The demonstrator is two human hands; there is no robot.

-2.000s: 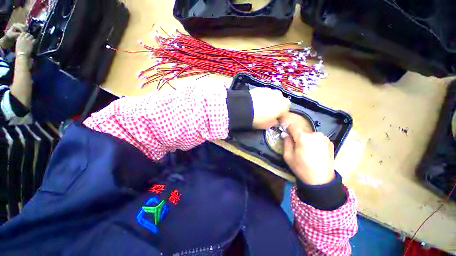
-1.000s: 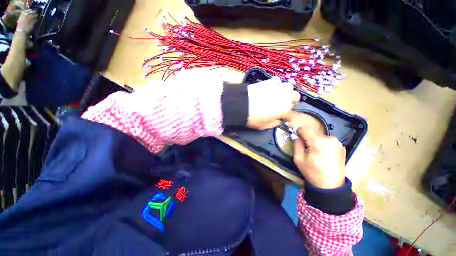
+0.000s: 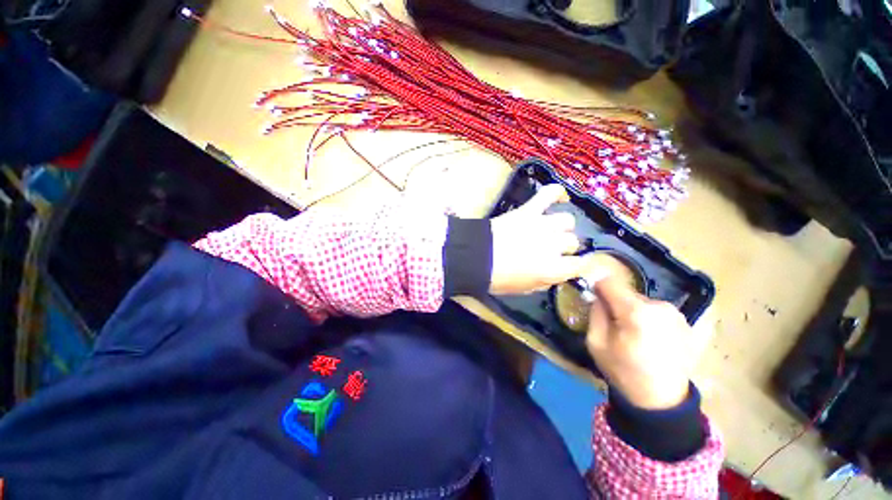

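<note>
A black rectangular speaker housing (image 3: pixel 690 289) lies open side up on the tan bench in front of me. The board shows through its round opening (image 3: pixel 575 305). My left hand (image 3: pixel 533 242) reaches over the housing's left part, its fingers at the opening's upper rim. My right hand (image 3: pixel 636 337) is over the opening's right side, thumb and fingers pinched on a small white item (image 3: pixel 586 290). The fingertips of both hands meet there. Whether my left fingers hold anything is hidden.
A large heap of red wire leads (image 3: pixel 469 98) with white ends lies behind the housing on the bench (image 3: pixel 743 327). Black shells stand at the back (image 3: pixel 548 37) and at the right (image 3: pixel 831 342), where a thin red wire trails.
The view has shifted, and the neighbouring person at the upper left is out of view. My left hand's fingers are more spread over the housing. My right hand stays pinched at the opening.
</note>
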